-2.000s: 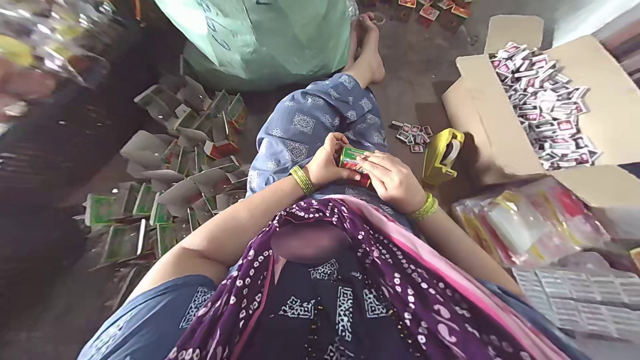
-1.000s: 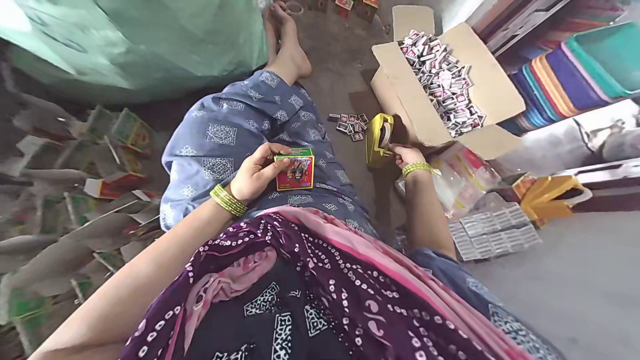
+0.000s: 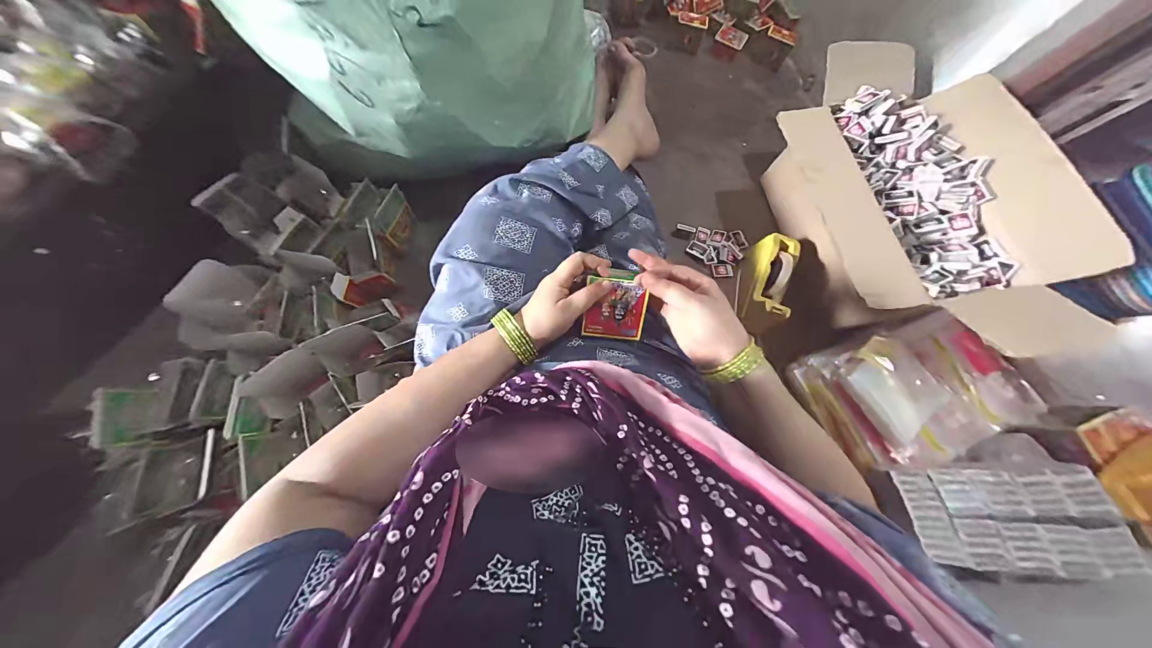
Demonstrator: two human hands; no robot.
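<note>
A small red and green printed box (image 3: pixel 616 309) rests over my lap between my two hands. My left hand (image 3: pixel 564 301) grips its left side, thumb on the printed face. At the box's upper right corner are the fingers of my right hand (image 3: pixel 688 306), touching or just above it; whether they hold tape cannot be told. To the right, on the floor, stands a yellow tape dispenser (image 3: pixel 770 274) with a roll in it. Several small matchbox-like boxes (image 3: pixel 716 248) lie beside the dispenser.
An open cardboard carton (image 3: pixel 814 216) full of small boxes stands at the right. Below it are plastic-wrapped packets (image 3: pixel 918 387) and rows of pale packs (image 3: pixel 1021 517). Open, unfilled-looking printed boxes (image 3: pixel 297 333) cover the left floor. A large green sack (image 3: pixel 450 81) stands ahead, with red boxes (image 3: pixel 731 36) beyond.
My right hand has moved from the yellow tape dispenser back to the printed box. My left hand has kept hold of the box. The view has swung left.
</note>
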